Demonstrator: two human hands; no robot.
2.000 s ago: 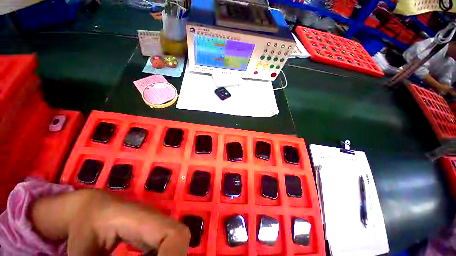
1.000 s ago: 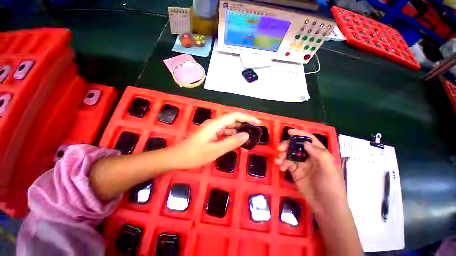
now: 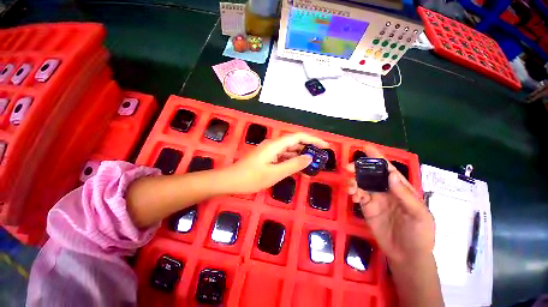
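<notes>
My left hand (image 3: 273,163) holds a black watch body (image 3: 314,159) between thumb and fingers above the upper right part of the foam tray; its screen shows lit icons. My right hand (image 3: 393,210) holds another watch body (image 3: 372,174) upright between thumb and fingers; its face is dark with a faint line of light marks. The red foam tray (image 3: 243,264) lies below both hands. Most of its visible pockets hold dark watch bodies face up, some reflecting light. Several front pockets are empty. My hands cover some pockets at the right.
Stacked red trays (image 3: 90,150) with pink watch backs stand at left. A bench tester (image 3: 354,36) stands behind, with a white paper sheet (image 3: 282,90) and a loose watch (image 3: 315,87) before it. A pale yellow ring (image 3: 259,90) lies left of these. A clipboard (image 3: 450,240) with a pen (image 3: 474,241) lies at right.
Two seconds ago one blurred hand was low over the tray; now both hands hold watches above it. Since one second ago, the left watch shows lit icons and the right watch's screen display has changed.
</notes>
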